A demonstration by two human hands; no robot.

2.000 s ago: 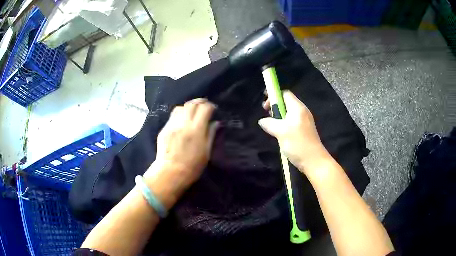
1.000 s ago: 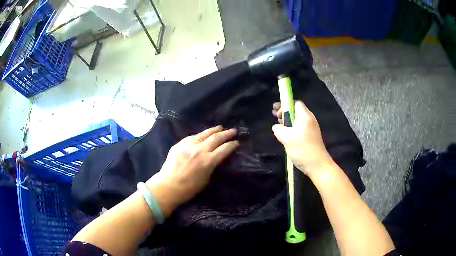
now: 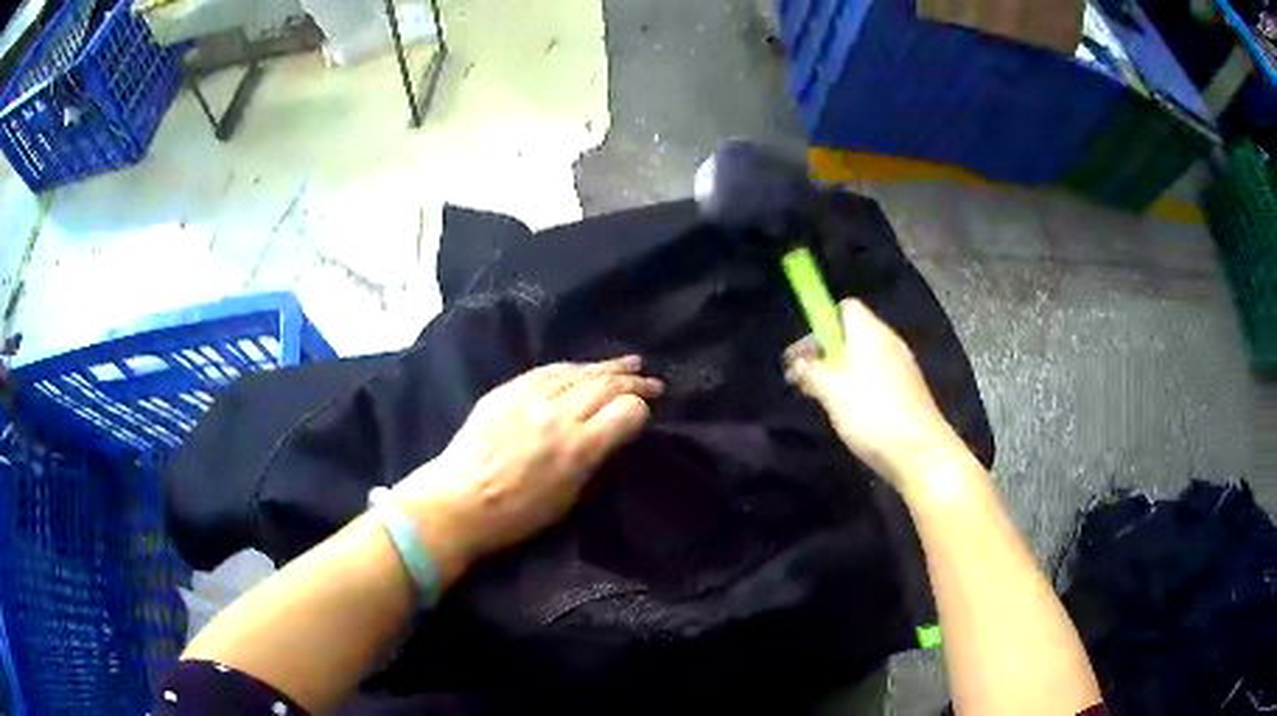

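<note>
A dark denim garment lies spread in front of me, its seams and pale stitching partly showing. What bears it is hidden under the cloth. My left hand, with a pale green bangle at the wrist, lies flat on the garment, fingertips near the middle. My right hand grips the green handle of a rubber mallet. The mallet's black head is blurred and shows over the far part of the garment. The handle's lower part is mostly hidden behind my hand and forearm; its green end shows beside the forearm.
A blue crate stands at the left against the garment, with white cloth beside it. Another blue crate is at the upper left near metal legs. A dark frayed garment pile lies at the right. Large blue bins stand at the far right.
The mallet head has tilted and shifted slightly left and now blurs. My left hand has gone from blurred and raised to resting flat on the cloth. The view has shifted, showing more of the blue bins.
</note>
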